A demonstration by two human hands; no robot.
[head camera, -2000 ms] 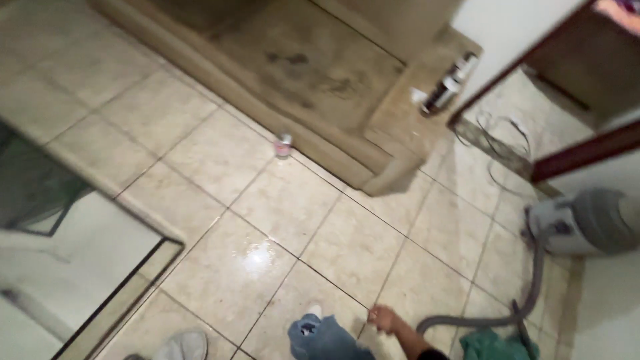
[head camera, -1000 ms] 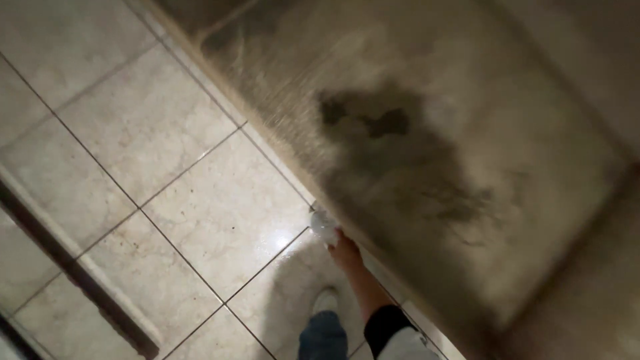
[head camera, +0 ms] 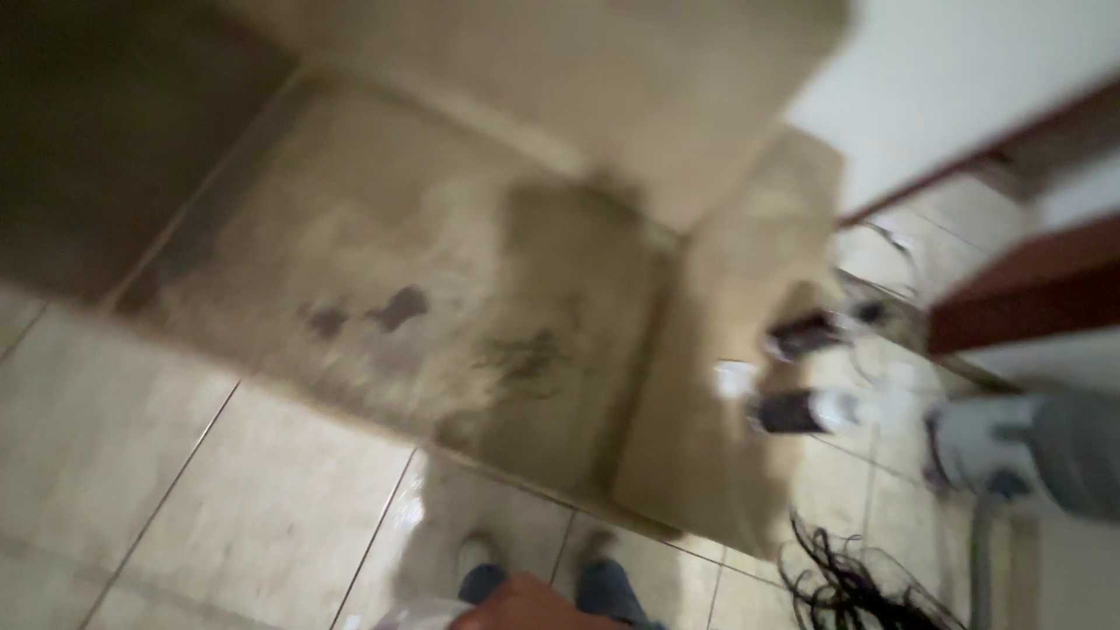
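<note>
At the bottom edge, my right hand (head camera: 529, 604) is closed around a translucent container (head camera: 424, 615), blurred and partly cut off. It is above the tiled floor, close to my feet. My left hand is out of view. Ahead stands a tan upholstered sofa (head camera: 437, 236) with dark stains (head camera: 398, 308) on its seat. Two dark bottles with pale tops, one farther back (head camera: 805, 334) and one nearer (head camera: 792, 411), are at the sofa's right arm, beside a small white item (head camera: 735, 379).
A grey canister vacuum cleaner (head camera: 1032, 446) with a hose (head camera: 982, 560) stands at the right. Dark hair-like strands (head camera: 844, 582) hang at the lower right. A reddish-brown door frame (head camera: 1032, 289) and a cable (head camera: 897, 245) are behind the bottles.
A small container stood on the floor by the sofa; my right hand reached it and now holds it near my feet. The view has swung toward the sofa's right arm.
</note>
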